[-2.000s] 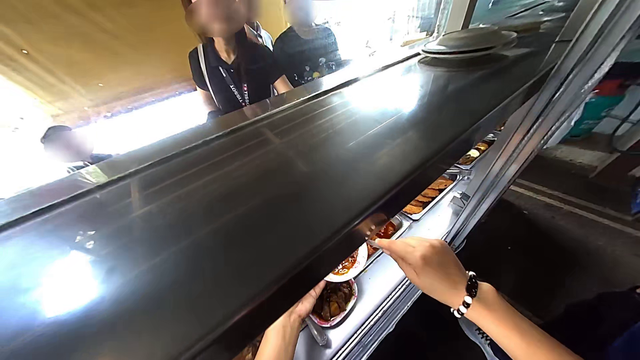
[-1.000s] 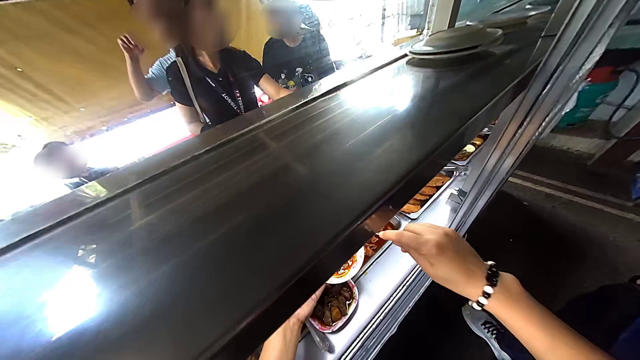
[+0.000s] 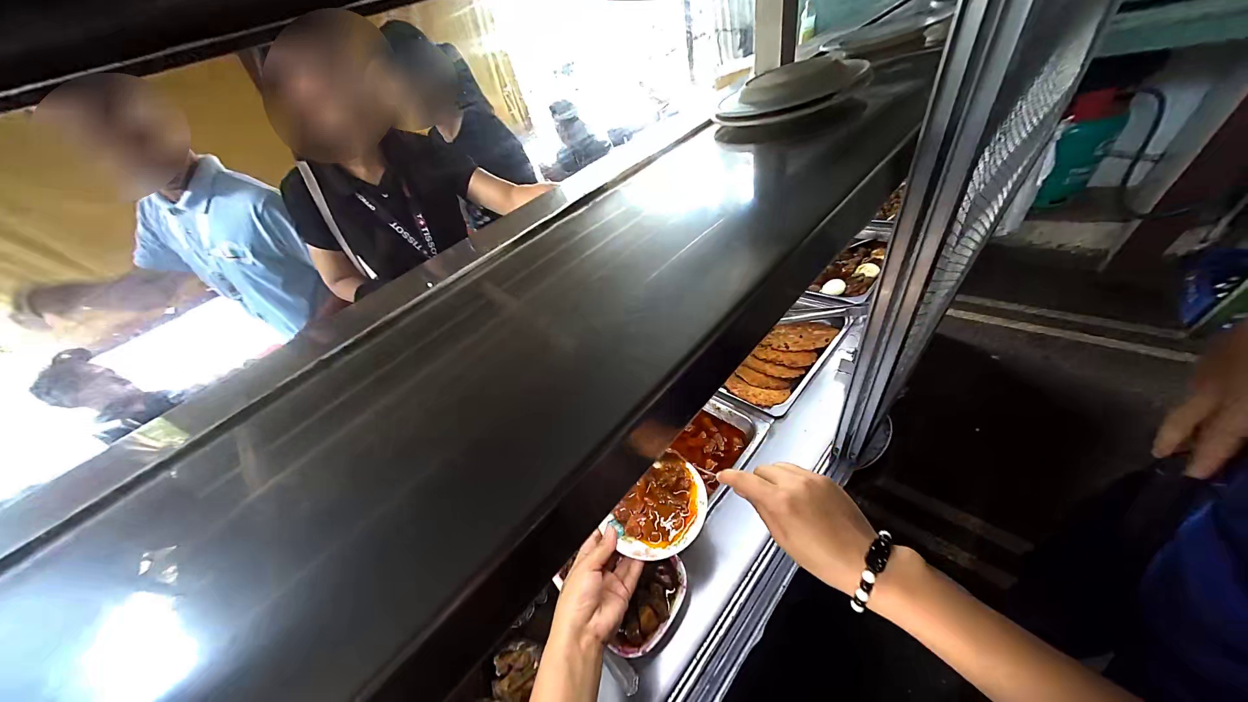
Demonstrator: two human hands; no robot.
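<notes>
My left hand (image 3: 597,590) holds a small white bowl (image 3: 665,512) of red-orange stew by its near left rim. To the right, my right hand (image 3: 804,517) has its fingers pinched on what looks like a thin utensil handle at the bowl's right rim; its far end is hidden. Just behind the bowl lies a metal tray (image 3: 749,429) of red, saucy food. A bowl of dark food (image 3: 651,612) stands below my left hand, partly covered by it. The wide dark shelf (image 3: 439,390) hides the left part of the food.
Beyond the saucy food are a tray of browned patties (image 3: 785,363) and a tray with eggs (image 3: 846,273). Stacked plates (image 3: 795,93) stand on the shelf. A metal frame post (image 3: 912,234) rises at the right. Several people are across the counter; another person's hand (image 3: 1209,409) is at the right edge.
The bowl of stew and my left hand have come out further from under the shelf. A person in a light blue shirt now stands at the left across the counter.
</notes>
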